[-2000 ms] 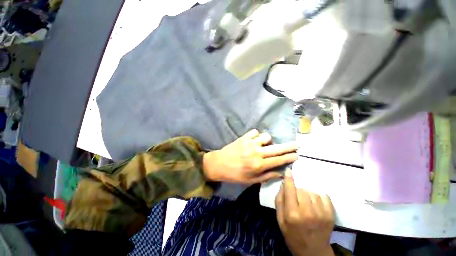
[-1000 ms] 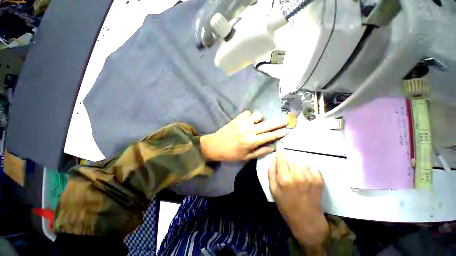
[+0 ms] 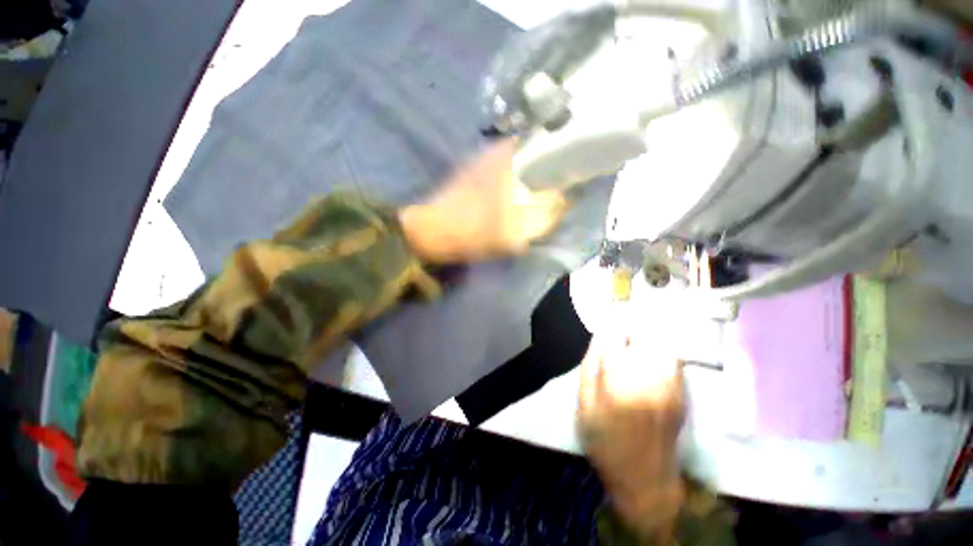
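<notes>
A large grey cut panel [image 3: 320, 117] lies on the white table, left of the needle. A black cloth piece [image 3: 549, 347] shows beside its lower right edge. My left hand [image 3: 485, 208] is on the panel left of the machine lamp; it is blurred and its fingertips are partly hidden by the lamp. My right hand [image 3: 635, 411] is on the table just below the presser foot area [image 3: 619, 256], blurred and overexposed; whether it holds anything cannot be told. A yellowish tab [image 3: 623, 283] is beside the foot.
The white sewing machine head [image 3: 790, 160] fills the upper right, with the lamp [image 3: 581, 155] at its left. A pink paper [image 3: 795, 363] and yellow-green strip [image 3: 868, 363] lie right. A dark grey side table [image 3: 85, 160] is left, with a white basket [image 3: 51, 416] below.
My left hand has moved up and away from the needle area towards the lamp. The panel's lower edge has shifted, and more of the black cloth shows. My right hand remains below the foot.
</notes>
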